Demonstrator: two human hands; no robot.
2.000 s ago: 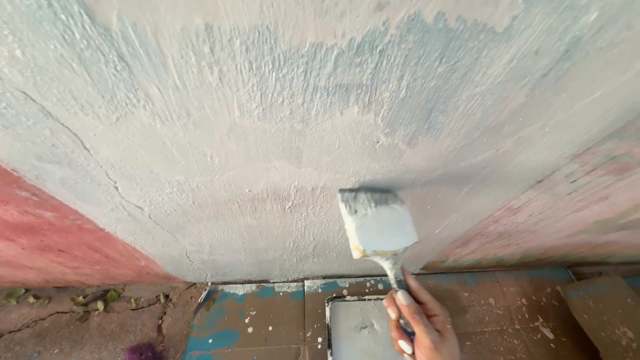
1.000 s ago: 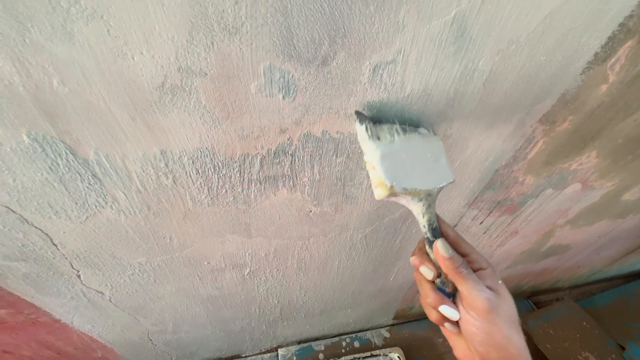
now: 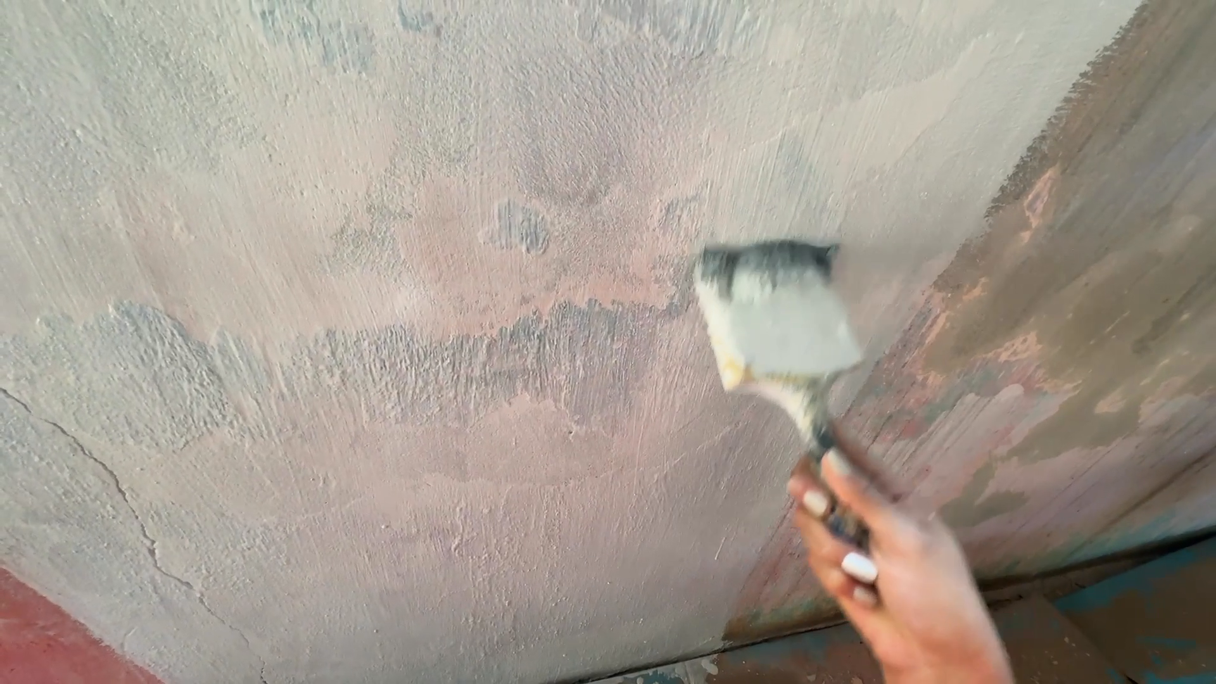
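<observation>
My right hand (image 3: 893,560) grips the handle of a wide flat paintbrush (image 3: 784,332) by its lower part, slightly blurred. White paint coats the brush's ferrule, and its dark bristles point up against the wall (image 3: 513,456). Thin whitish paint covers the wall's rough surface, with pinkish and grey-blue patches showing through. My left hand is not in view.
A brown and pink painted section (image 3: 1073,380) of wall lies at the right, a red one (image 3: 57,636) at the lower left. A crack (image 3: 123,494) runs down the left side. Paint-spotted cardboard (image 3: 1026,636) lies along the wall's foot.
The view has shifted up the wall, and the tray by its foot has left the picture. My right hand has moved the brush from low on the wall to a higher part.
</observation>
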